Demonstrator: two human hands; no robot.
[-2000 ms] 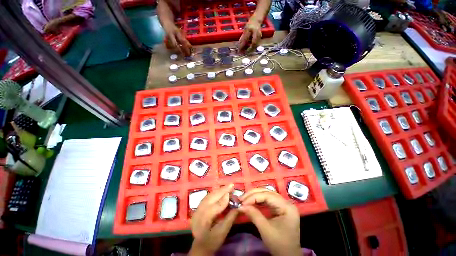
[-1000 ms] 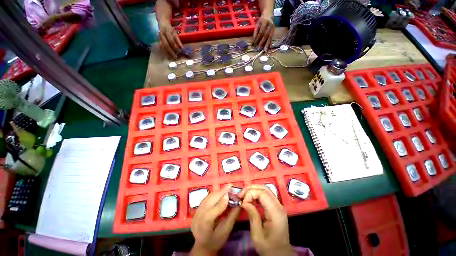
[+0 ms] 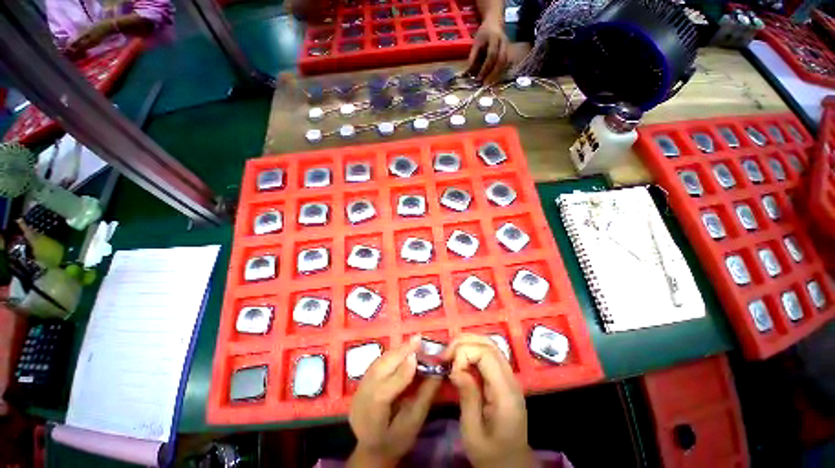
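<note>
My left hand (image 3: 392,395) and my right hand (image 3: 487,388) meet over the front row of a red grid tray (image 3: 229,347). They hold one small dark watch body (image 3: 432,357) between their fingertips, its silver edge showing. Which hand bears it more is hard to tell. The tray's pockets hold rounded square watch bodies, most with a round disc facing up. In the front row, a dark plain one (image 3: 248,383) and a grey plain one (image 3: 309,376) lie at the left. My hands partly hide the front pockets near the middle.
Beyond the tray lie charging pucks (image 3: 384,128) on a tan board (image 3: 540,155) and another person's hand (image 3: 489,50). A white bottle (image 3: 602,142), black fan (image 3: 632,59), spiral notebook (image 3: 632,265) and second red tray (image 3: 723,242) are right; a record sheet (image 3: 142,338) is left.
The watch body is tilted differently between my fingertips and shows more of its dark face. Across the bench, the other person's one hand has left the pucks and the other has shifted right.
</note>
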